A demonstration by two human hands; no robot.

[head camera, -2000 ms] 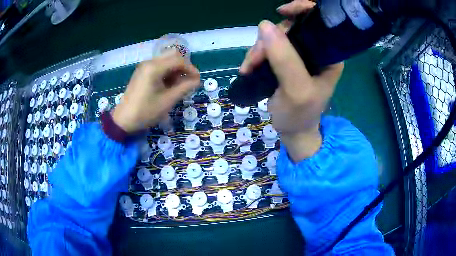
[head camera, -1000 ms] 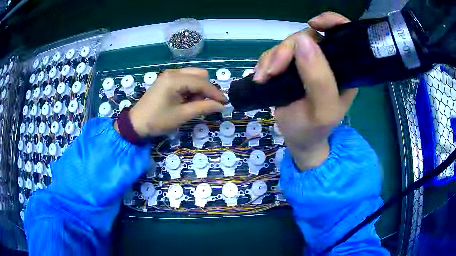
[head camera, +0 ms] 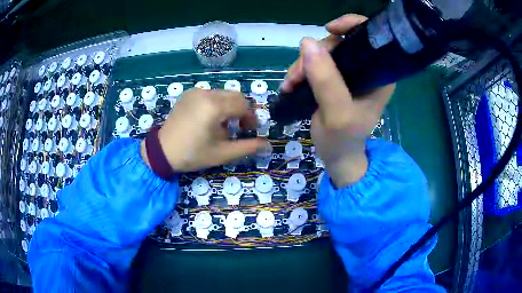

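My right hand [head camera: 343, 97] is wrapped around a black electric screwdriver [head camera: 372, 57], tilted with its dark tip down and left over the tray. My left hand [head camera: 209, 129] is over the tray just left of the tip, thumb and fingers apart and blurred; whether a screw is in the fingertips cannot be told. Motor units with white round caps [head camera: 264, 184] stand in rows in a clear blister tray [head camera: 240, 247], with yellow, red and dark lead wires [head camera: 246, 174] between rows. Both hands hide part of the upper rows.
A translucent cup of screws [head camera: 216, 44] stands on the pale rail [head camera: 154, 40] behind the tray. More trays of units [head camera: 68, 121] are at left. A wire mesh rack [head camera: 475, 166] and a blue bin [head camera: 489, 143] are at right. The black cable [head camera: 452, 220] hangs over my right forearm.
Since two seconds ago my left hand has moved from beside the screw cup to the screwdriver tip. Since one second ago its fingers have spread, and the screwdriver's rear has swung up and left.
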